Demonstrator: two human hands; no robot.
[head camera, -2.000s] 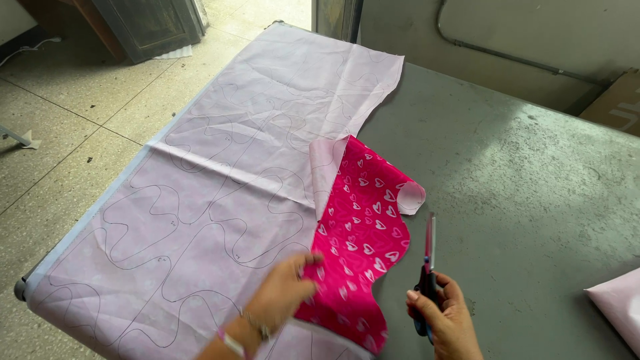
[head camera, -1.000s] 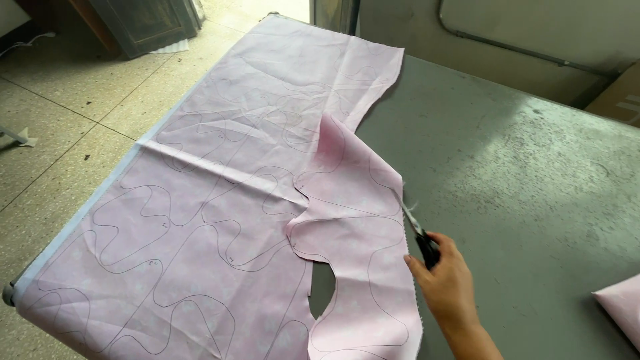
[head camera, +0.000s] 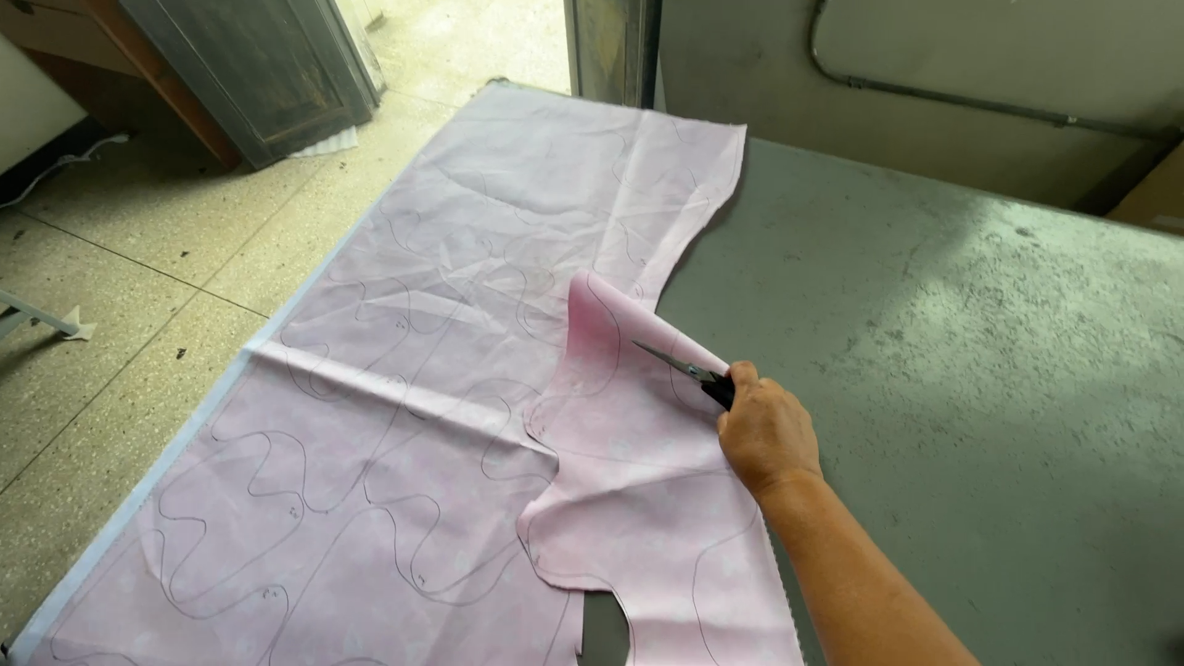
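Observation:
My right hand (head camera: 770, 427) grips the black handles of a pair of scissors (head camera: 680, 363), whose blades look closed and point up and left over a pink fabric flap (head camera: 647, 499). That flap has curved cut edges on its left side, bears drawn curved lines and lies partly over a large pale lilac fabric sheet (head camera: 435, 370). The sheet is marked with many thin dark pattern outlines and has raised creases. At the flap's upper end the cloth is folded over. My left hand is out of view.
The grey metal table (head camera: 971, 398) extends right of the fabric. Beyond its left edge lies a speckled floor (head camera: 185, 305). A dark wooden door (head camera: 259, 74) stands at the upper left, and a conduit pipe (head camera: 962, 100) runs along the wall behind.
Two seconds ago my left hand was on the flap, its magenta heart-printed side up; now the pale side shows and that hand is gone. The scissors have moved over the flap.

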